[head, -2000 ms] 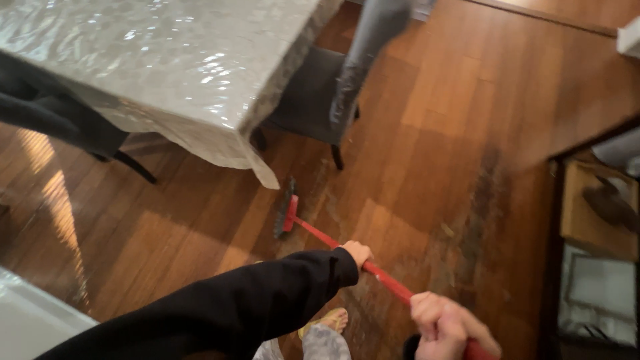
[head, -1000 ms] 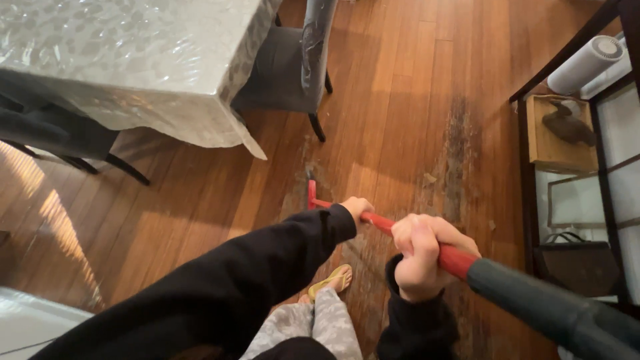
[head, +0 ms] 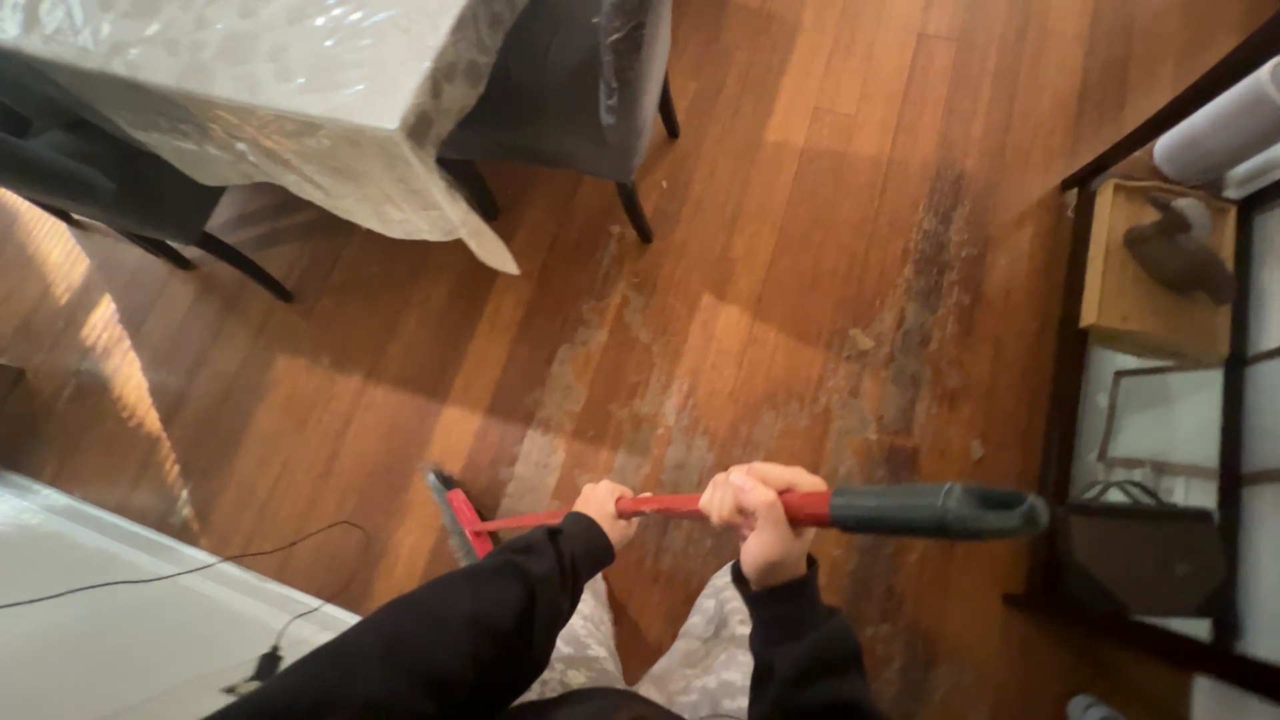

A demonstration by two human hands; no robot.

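A push broom with a red handle lies slantwise in front of me, its dark grey grip end pointing right. Both hands are closed around the handle. My left hand holds it lower down, nearer the head, and my right hand holds it just below the grey grip. The red broom head with grey bristles is at the floor on the left, partly hidden by my left sleeve. Worn, scuffed patches mark the wooden floor around the broom.
A table with a plastic-covered cloth and grey chairs stand ahead and left. On the right is a dark-framed shelf unit holding a wooden tray with a duck figure. A black cable runs by the white wall at lower left.
The broom head has moved from beside the table corner back toward me, left of my feet. Both hands have stayed on the handle, which now lies more level across the view.
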